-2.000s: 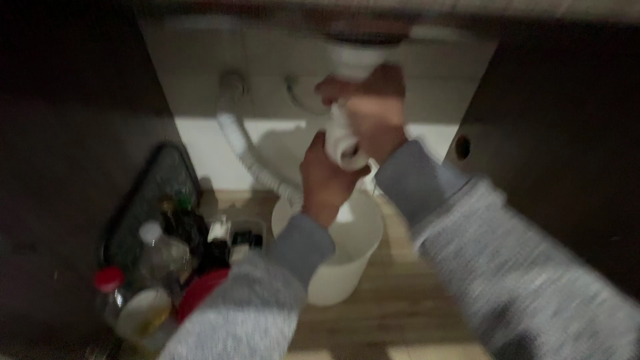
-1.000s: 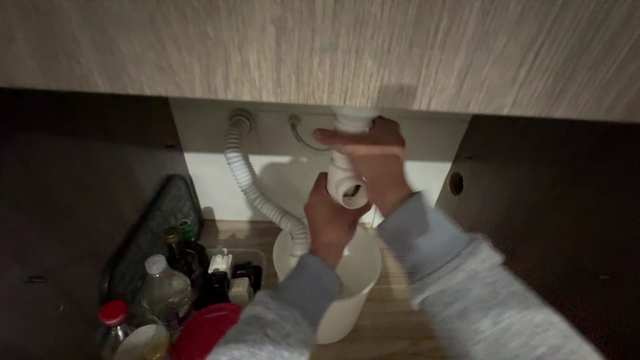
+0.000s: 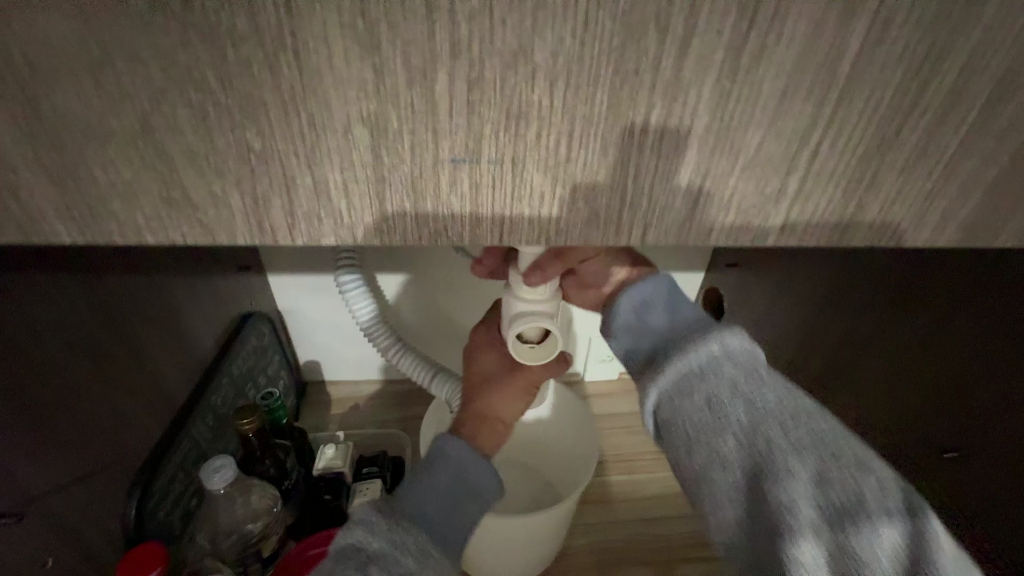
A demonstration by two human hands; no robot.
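Observation:
A white plastic drain fitting with a round side opening facing me hangs upright below the cabinet's wood-grain panel. My left hand grips its lower body from the left, thumb under the opening. Higher up, the fingers of my right hand wrap the narrower neck and collar at the fitting's top, partly hidden by the panel edge. Beneath both hands stands a white bucket. A grey-white corrugated drain hose runs down from the back wall, its lower end at the bucket's rim behind my left hand.
The wood-grain panel crosses the view above my hands. At left are glass bottles, a clear plastic bottle, a plastic container with plugs or adapters, a red object and a dark tray-like board. Dark cabinet walls flank both sides.
The view has shifted, so the panel covers more of the upper part. My right hand has moved up from the fitting's body to its neck. My left hand stays on the lower body.

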